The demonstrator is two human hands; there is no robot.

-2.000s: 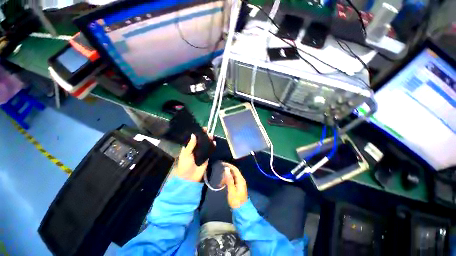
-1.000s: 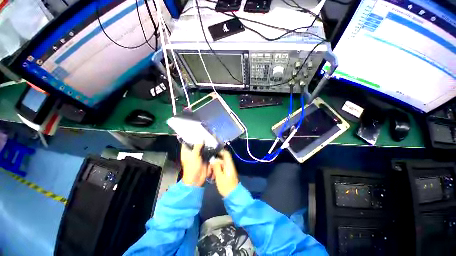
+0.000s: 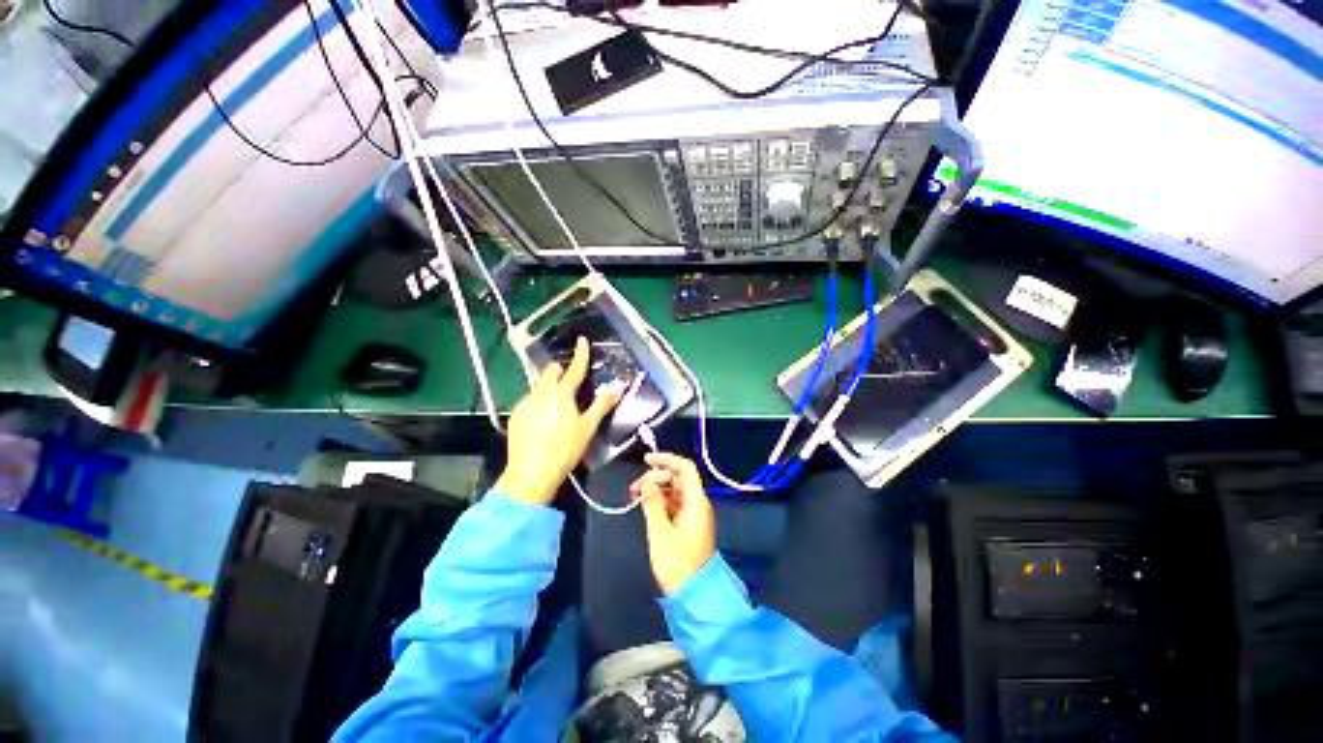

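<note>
A black phone (image 3: 615,380) lies on the left coupler plate (image 3: 670,380), whose pale edge shows around it. My left hand (image 3: 549,428) rests on the phone with its fingers spread over the phone's surface. My right hand (image 3: 675,511) is just below the plate's near edge, thumb and fingers closed on the plug end of the white USB cable (image 3: 649,437). The plug is at the phone's near end; whether it is inserted cannot be told. The cable loops down to the left of my right hand.
The right coupler plate (image 3: 1001,353) carries a black slab and blue coaxial cables (image 3: 869,327). Behind stands the tester (image 3: 697,119), between two monitors (image 3: 174,174). Mice lie at left (image 3: 383,369) and right (image 3: 1197,349). Black trays (image 3: 1037,639) stand on both sides of my legs.
The phone has gone from my left hand above the bench onto the left plate. My left hand has opened over it, and my right hand now holds the cable plug at its near end.
</note>
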